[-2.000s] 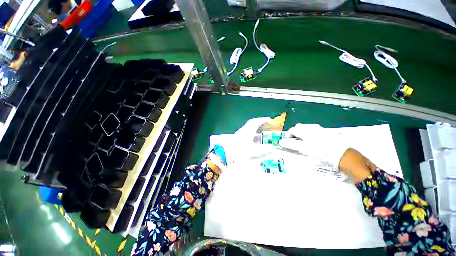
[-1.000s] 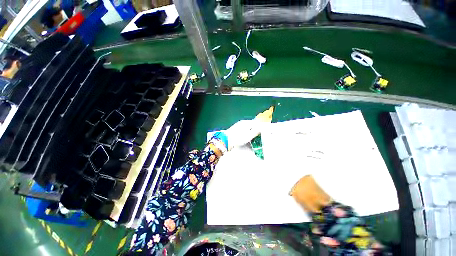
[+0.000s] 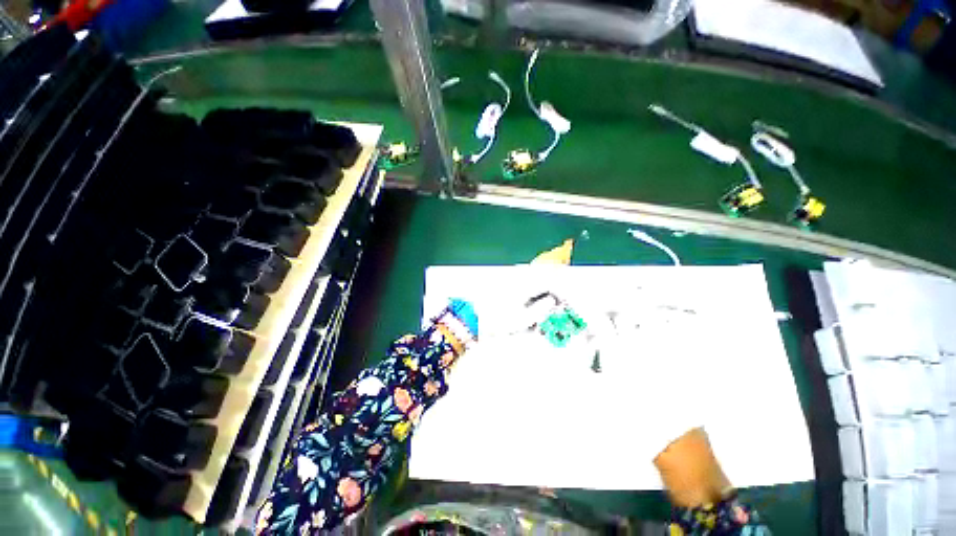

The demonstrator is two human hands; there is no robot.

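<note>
My left hand [image 3: 508, 322], in a white glove with a blue wrist band, reaches in over the white sheet [image 3: 503, 440]. Its fingertips are at a green circuit board [image 3: 563, 327] and appear to grip it. The glove's outline is washed out against the sheet. My right hand [image 3: 655, 403] is also washed out; its bare wrist and floral sleeve show at the sheet's lower right, but its fingers cannot be made out. A small dark green sliver [image 3: 596, 361] shows between the hands. Faint cord-like lines lie right of the board.
Black trays [image 3: 178, 304] lean in stacks at left, on a pale tan board edge [image 3: 288, 304]. White trays [image 3: 891, 387] stand at right. A metal post [image 3: 409, 84] rises by the belt rail. Corded boards [image 3: 744, 197] lie on the green belt. A tan scrap [image 3: 556, 253] is above the sheet.
The green board by my left hand now shows its face, lower and further right. My right wrist has moved lower. A white cord end now shows above the sheet. The view has shifted.
</note>
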